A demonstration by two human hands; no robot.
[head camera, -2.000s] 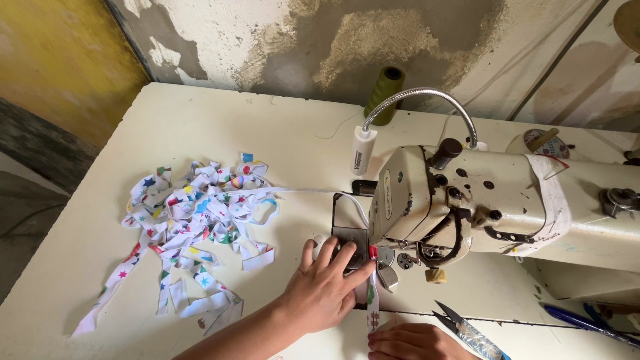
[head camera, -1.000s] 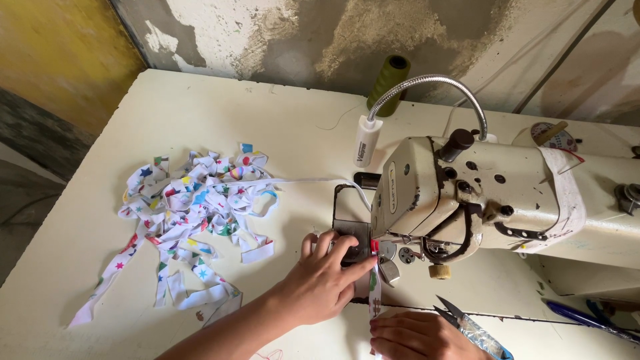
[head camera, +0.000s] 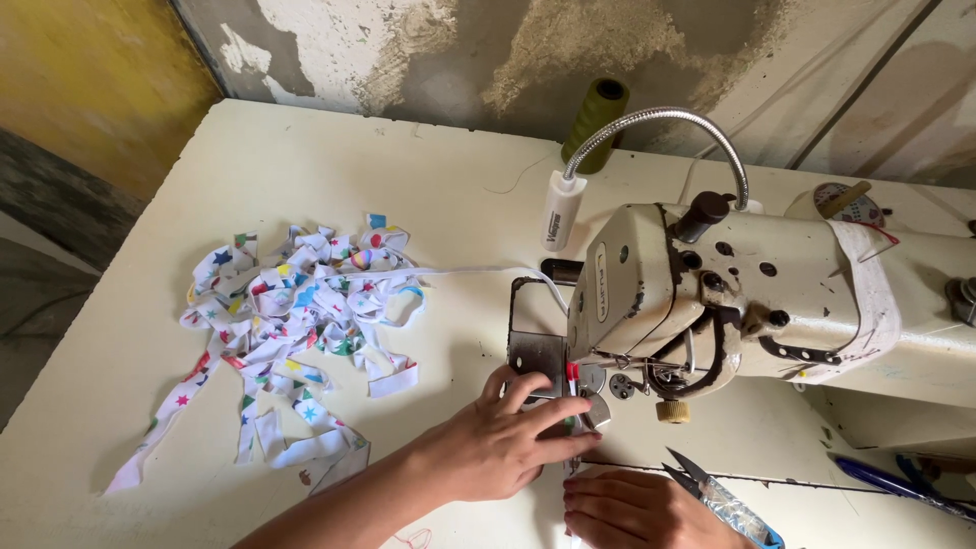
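Note:
My left hand (head camera: 526,431) lies palm down at the sewing machine (head camera: 648,290), its spread fingers on the metal plate and on a narrow printed fabric strip (head camera: 572,457) in front of the needle area. Just nearer to me, my right hand (head camera: 637,507) has its fingers closed over the same strip, whose white end shows below them. A red piece (head camera: 573,371) sits at the presser foot; the needle itself is hidden. From behind the machine head a white strip runs left to a tangled pile of star-printed fabric strips (head camera: 305,290).
Thread snips (head camera: 724,499) lie right of my right hand. A green thread cone (head camera: 596,126) and a lamp on a flexible metal neck (head camera: 563,212) stand behind the machine head. A blue pen (head camera: 900,484) lies at the right. The wall borders the table's back.
My left hand has shifted a little along the strip toward me, with its fingers more spread. My right hand stays on the strip.

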